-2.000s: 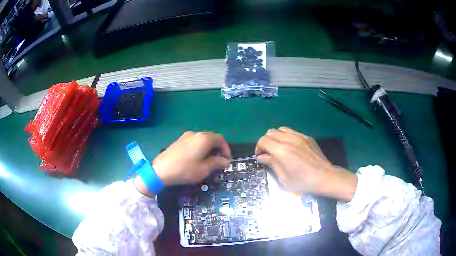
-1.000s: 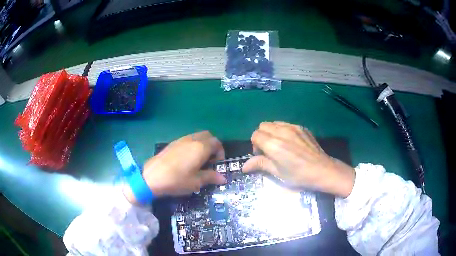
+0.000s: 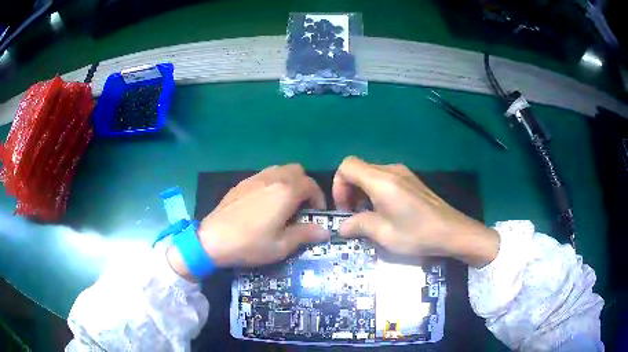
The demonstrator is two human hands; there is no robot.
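The housing (image 3: pixel 241 332) lies flat on a black foam pad (image 3: pixel 458 302) in front of me. The main board (image 3: pixel 303 285), dense with silver parts, sits in its left and middle part; bare bright metal shows at the right. My left hand (image 3: pixel 265 216) and my right hand (image 3: pixel 392 213) are at the housing's top edge, thumbs close together on the board's top parts, other fingers bent over the edge. Any small part between the fingertips is hidden. A blue wrist strap (image 3: pixel 193 251) is on my left wrist.
Red bubble bags (image 3: pixel 48 148) are stacked at the left, beside a blue screw tray (image 3: pixel 134 100). A zip bag of small black parts (image 3: pixel 323 55) lies on the white strip (image 3: pixel 227 62). Tweezers (image 3: pixel 468 120) and an electric screwdriver (image 3: pixel 544 158) lie at the right.
My hands have come closer together at the top edge, thumbs now nearly meeting. The view has shifted, so the bench items appear higher and further left. Glare on the metal has lessened.
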